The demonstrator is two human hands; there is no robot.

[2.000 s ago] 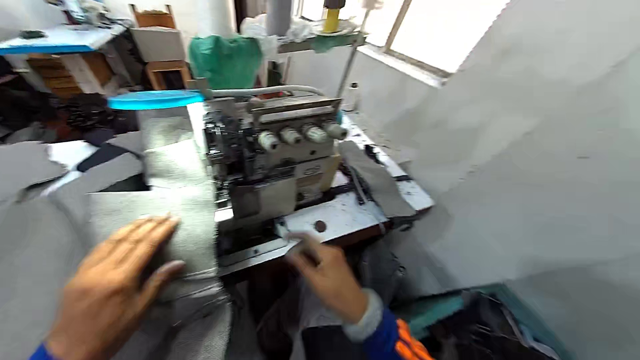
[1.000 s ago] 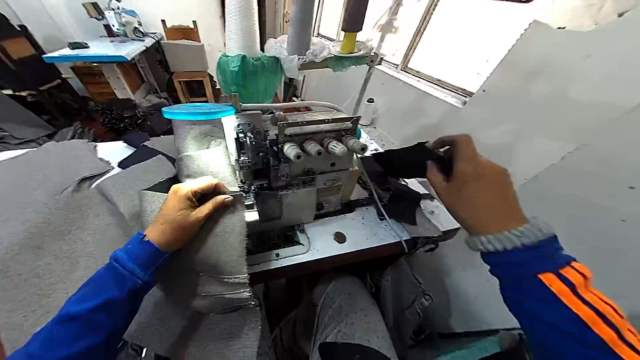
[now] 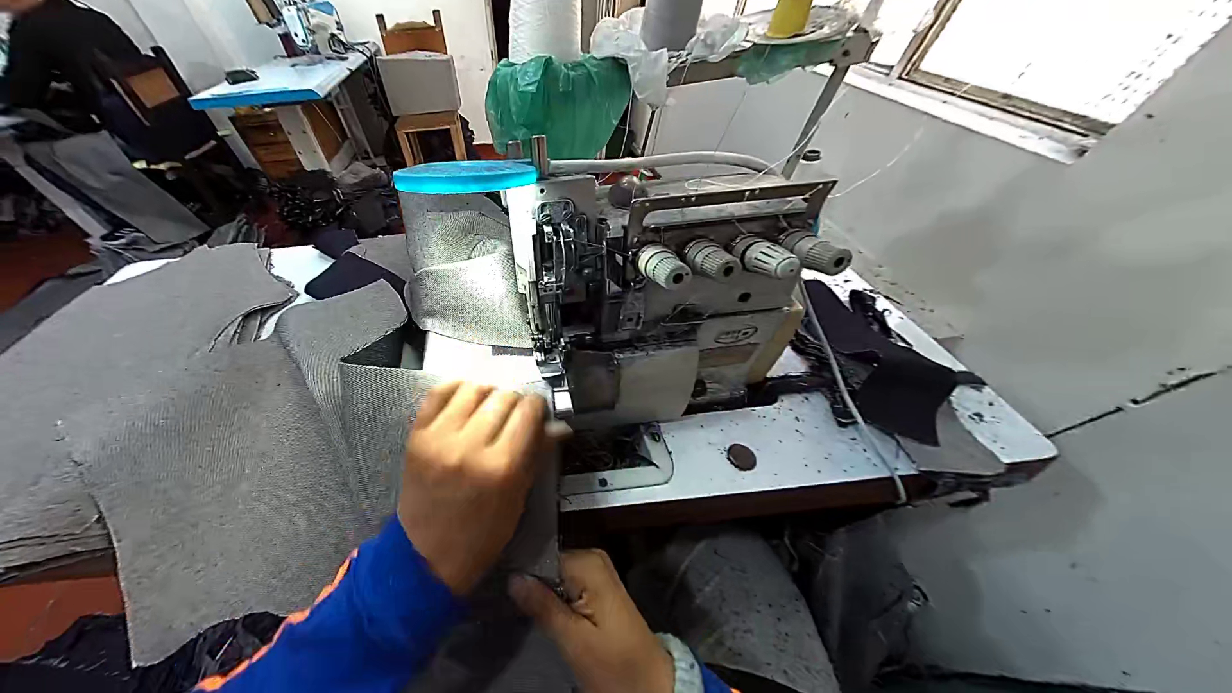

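Observation:
An overlock sewing machine (image 3: 674,289) stands on a white table, several tension knobs on its front. Just below its presser foot, my left hand (image 3: 472,476) is closed on the upper edge of a grey fabric piece (image 3: 534,525). My right hand (image 3: 602,616) pinches that same piece lower down, below the front edge of the table. The fabric runs up to the needle area; where it meets the foot is partly hidden by my left hand. More grey fabric panels (image 3: 221,443) lie spread at the left.
Dark fabric pieces (image 3: 881,366) lie on the table's right end. A pale cord (image 3: 842,375) hangs over the table's front edge. Thread cones (image 3: 545,29) stand behind the machine. The wall is close on the right. A person (image 3: 72,67) sits at the far left back.
My right hand has moved from the dark fabric at the table's right end to the grey piece below the front edge. My left hand is lower, still at the fabric by the foot.

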